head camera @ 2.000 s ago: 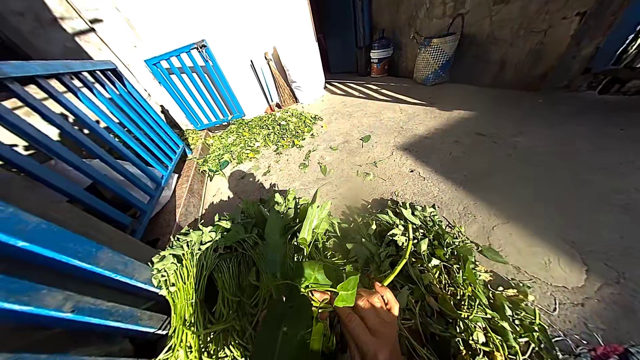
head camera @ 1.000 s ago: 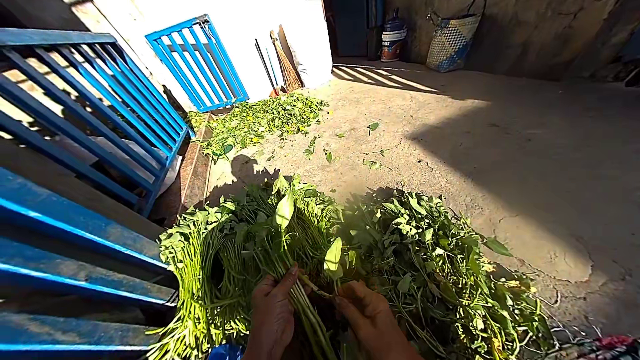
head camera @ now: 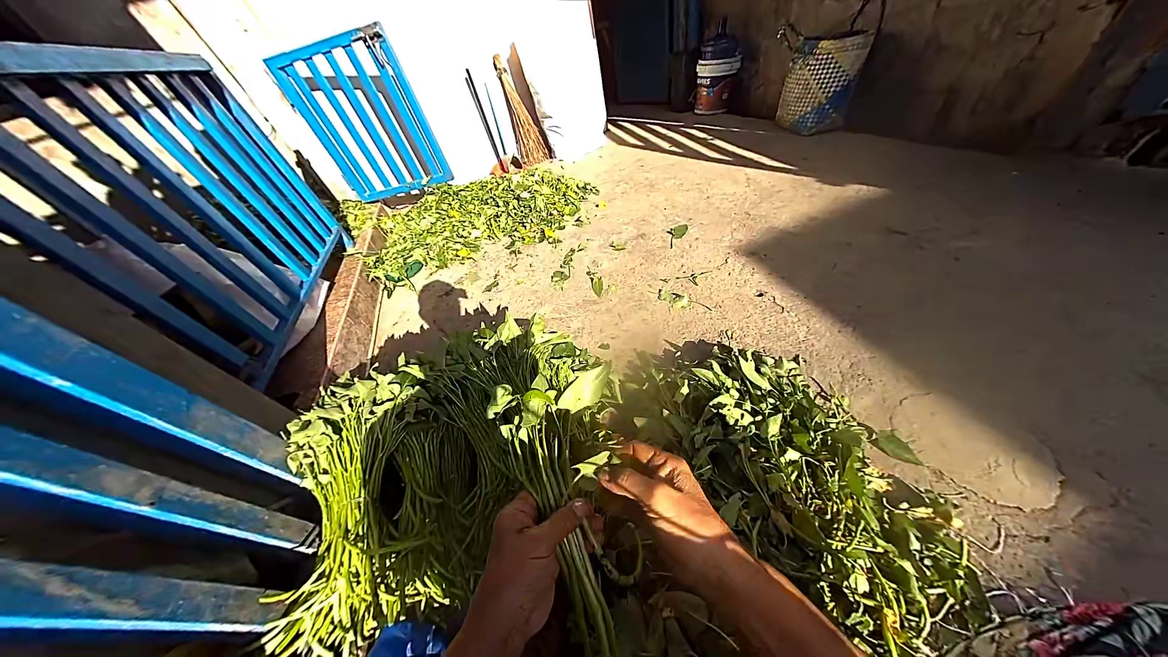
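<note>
My left hand (head camera: 538, 552) is closed around a bunch of leafy green stems (head camera: 552, 465), which stands upright with its cut ends toward me. Beside it, my right hand (head camera: 662, 502) pinches a leaf (head camera: 593, 464) at the bunch's right edge. Bundled greens with long stems (head camera: 356, 465) lie to the left of my hands, their leaves at the far end. A loose, tangled heap of leafy greens (head camera: 803, 465) spreads out on the right.
Blue metal railings (head camera: 155, 182) line the left side, by a low step edge (head camera: 351, 310). Scattered leaves (head camera: 484, 214) cover the concrete near a blue gate (head camera: 360, 114). Farther back are a straw broom (head camera: 525, 119), a bucket (head camera: 716, 82) and a woven basket (head camera: 824, 84).
My left hand, out of sight two seconds ago, now grips the upright bunch. My right hand has moved from the stem it held with the left a second ago to the bunch's leaves.
</note>
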